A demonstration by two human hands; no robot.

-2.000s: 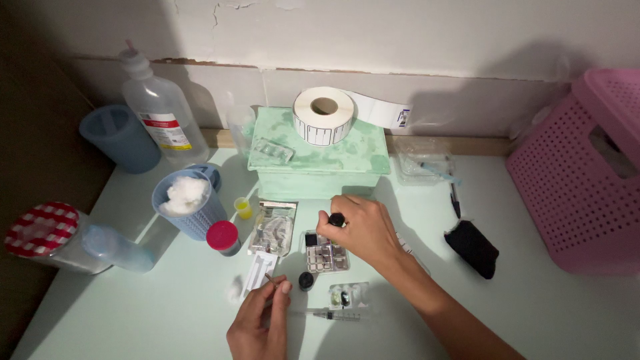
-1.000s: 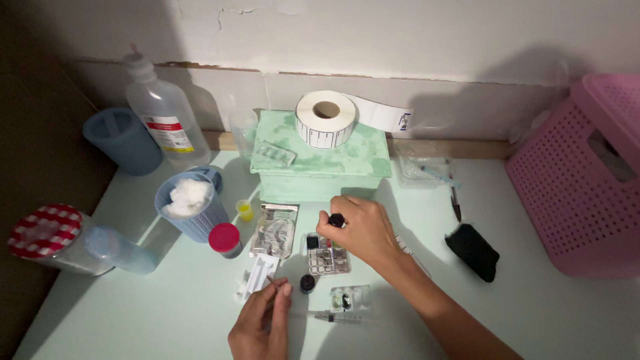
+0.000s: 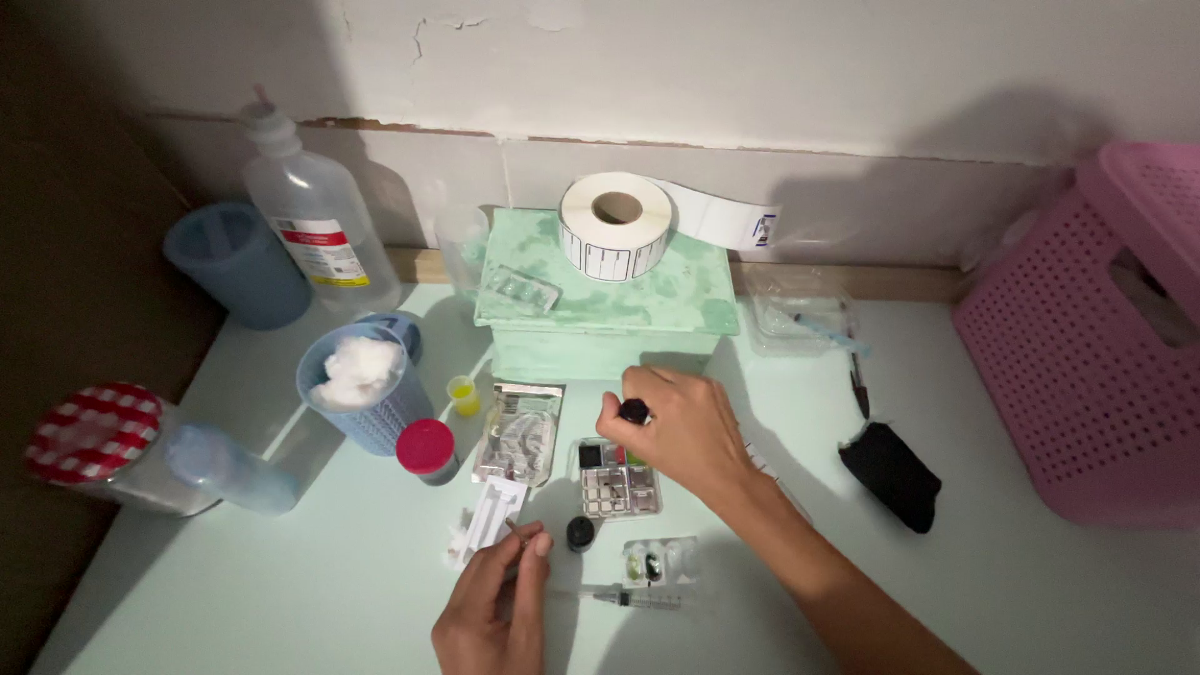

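My right hand (image 3: 680, 427) grips a small black-capped bottle (image 3: 634, 411) above a clear compartment case (image 3: 619, 489) with small coloured and grey squares. My left hand (image 3: 502, 591) pinches a thin stick-like item (image 3: 513, 527) whose kind I cannot tell, over the lower end of a white plastic tray (image 3: 493, 516). Between the hands stands another small black-capped bottle (image 3: 580, 532). Below the case lie a clear blister strip (image 3: 659, 562) with dark and greenish liquid in its wells and a syringe (image 3: 647, 601). A torn foil pouch (image 3: 520, 433) lies left of the case.
A green box (image 3: 609, 347) bears a label roll (image 3: 616, 225). At left are a red-lidded cup (image 3: 427, 452), a yellow-liquid cup (image 3: 464, 397), a cotton-filled blue cup (image 3: 375, 422), a large bottle (image 3: 323, 225) and a checked-lid jar (image 3: 98, 436). At right are a black cloth item (image 3: 891, 476), a pen (image 3: 859, 386) and a pink basket (image 3: 1087, 394).
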